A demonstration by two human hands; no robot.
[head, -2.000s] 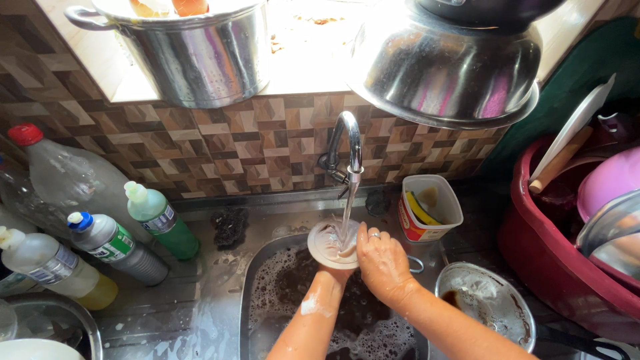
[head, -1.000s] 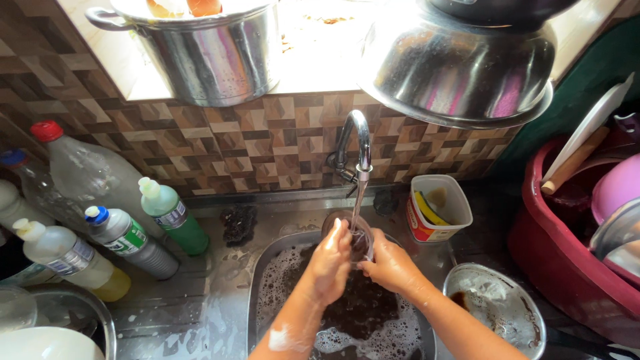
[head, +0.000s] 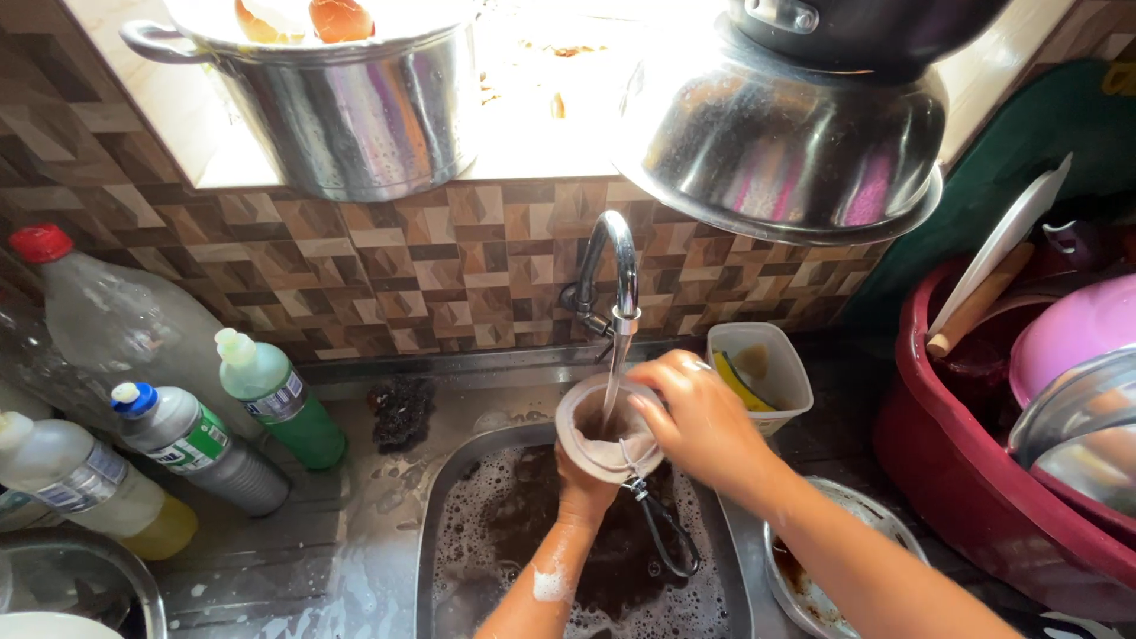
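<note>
Under the running chrome faucet point(head: 611, 266), my left hand point(head: 581, 484) holds a small round cup-like container point(head: 577, 417) from below, its mouth turned up. Water falls into it. My right hand point(head: 688, 399) grips the container's right rim with thumb and fingers. A black looped strap with a metal clasp point(head: 666, 532) hangs at the container's near side; what it is fixed to is unclear. Below is the sink basin point(head: 426, 550) with dark, foamy water. White suds cling to my left forearm. Most of my left hand's fingers are hidden behind the container.
Several plastic bottles point(head: 280, 399) and a dark scouring pad point(head: 401, 413) lie left of the basin. To the right are a sponge tub point(head: 790, 368), a soiled metal pan point(head: 870, 510) and a red basin point(head: 958, 497) of dishes. A pot point(head: 355, 115) and upturned bowl point(head: 790, 142) stand on the ledge.
The container's mouth now faces up under the stream, with the black strap hanging in view. My right hand has moved up onto its rim, and my left hand is now beneath it.
</note>
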